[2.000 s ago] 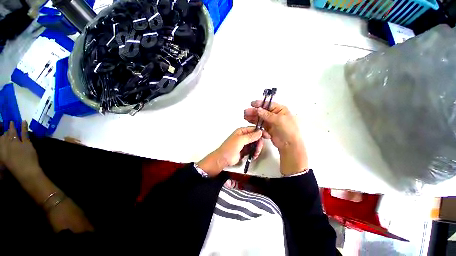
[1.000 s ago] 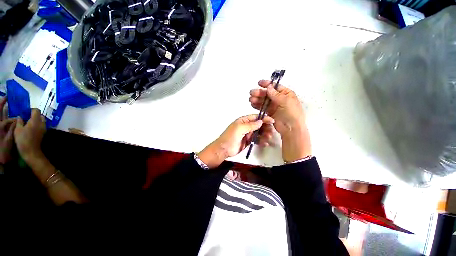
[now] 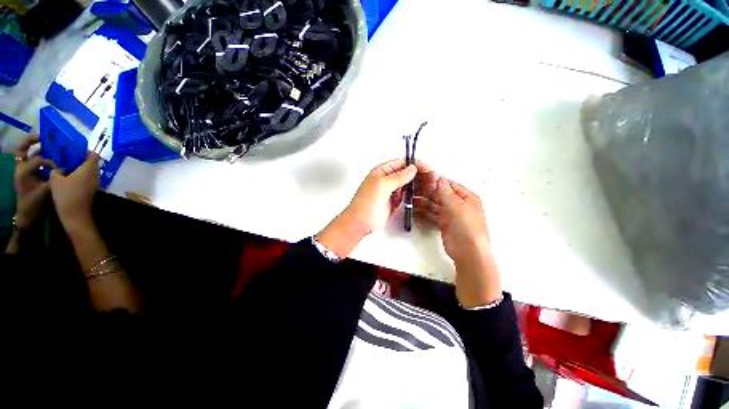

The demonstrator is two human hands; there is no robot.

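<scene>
A coiled black cable (image 3: 409, 192) is held upright, edge-on, above the front of the white tabletop. Its two thin ends stick up and spread apart, and a pale band crosses its lower part. My left hand (image 3: 379, 198) grips the cable near its upper middle between thumb and fingers. My right hand (image 3: 457, 214) is just right of the cable, with thumb and fingers bent close together. Some of its fingers are behind the cable, and I cannot tell if they touch it.
A round tub (image 3: 329, 120) heaped with black cable coils stands upper left. Blue boxes (image 3: 136, 128) lie beside it, and another person's hands (image 3: 76, 188) hold a blue piece. A bulky grey plastic bag (image 3: 667, 184) is at right. A light blue basket (image 3: 639, 16) is at the top right.
My right hand has moved from the cable's upper ends down to its right side. The cable has turned more upright and its ends have spread. My left hand grips higher up the cable.
</scene>
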